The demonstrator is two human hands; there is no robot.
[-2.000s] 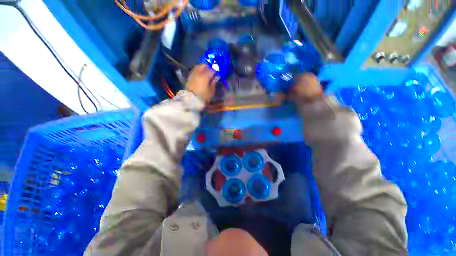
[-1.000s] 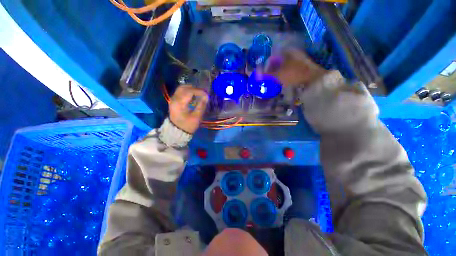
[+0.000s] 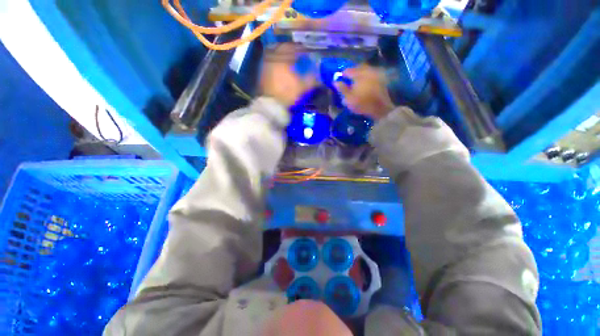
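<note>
Several glossy blue rounded pieces sit on the lower fixture inside the machine. The front left piece (image 3: 308, 127) and the darker front right piece (image 3: 352, 127) stand side by side. My right hand (image 3: 367, 92) is at the back right piece (image 3: 335, 68), fingers touching it; whether it grips is not clear. My left hand (image 3: 284, 77) is blurred at the back left, with blue beside its fingers; its hold cannot be told. The white carrier tray (image 3: 370, 275) lies below the machine front, holding several ringed blue parts (image 3: 338, 254).
Guide columns (image 3: 202, 88) flank the opening. Orange cables (image 3: 220, 38) loop at upper left. Upper tooling (image 3: 335, 39) hangs behind my hands. Red push buttons (image 3: 378, 218) line the front panel. A blue crate (image 3: 99, 169) of parts stands left; more blue parts (image 3: 559, 230) lie right.
My left hand has moved from the fixture's left edge to the back left piece. My right hand has moved slightly left. The camera view has shifted, showing more upper tooling.
</note>
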